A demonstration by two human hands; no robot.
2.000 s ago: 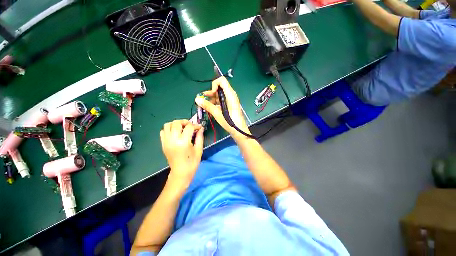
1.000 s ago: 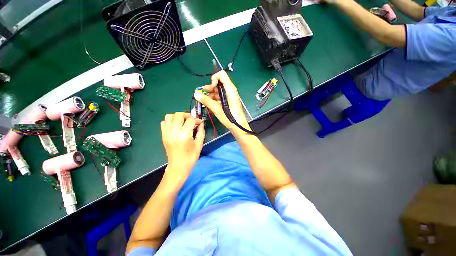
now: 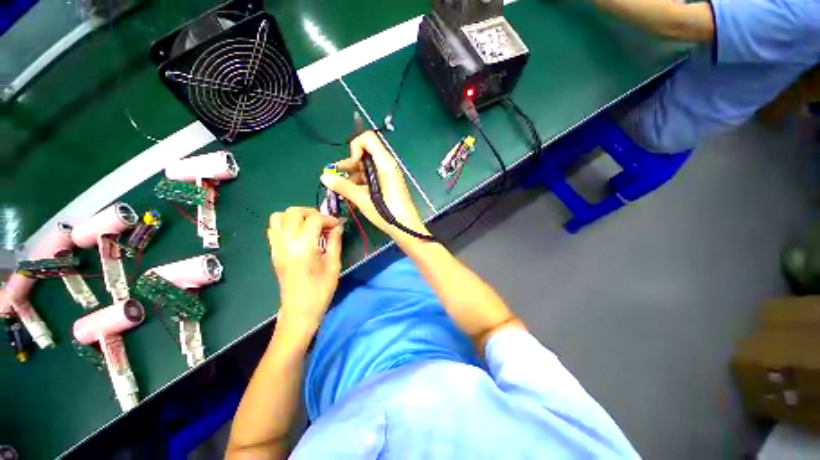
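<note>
A small board module (image 3: 333, 203) with a yellow block at its top end and red and black wires is held between my two hands over the bench edge. My left hand (image 3: 304, 254) pinches its lower end with thumb and fingers. My right hand (image 3: 376, 186) steadies the upper end with thumb and fingertips. It also holds the black soldering iron (image 3: 371, 180), whose cord runs back along the forearm. The iron's tip points up and away from the module. The fingers hide part of the module.
Several pink hair dryer units (image 3: 110, 322) with green boards lie at left. A black fan (image 3: 237, 83) stands behind. The soldering station (image 3: 475, 56), lit red, and a loose module (image 3: 457, 159) are at right. Another person (image 3: 764, 54) sits beyond, beside a blue stool (image 3: 598, 171).
The whole view has shifted, so bench items sit further left. The station's red light now shows. Both hands keep nearly the same hold on the module.
</note>
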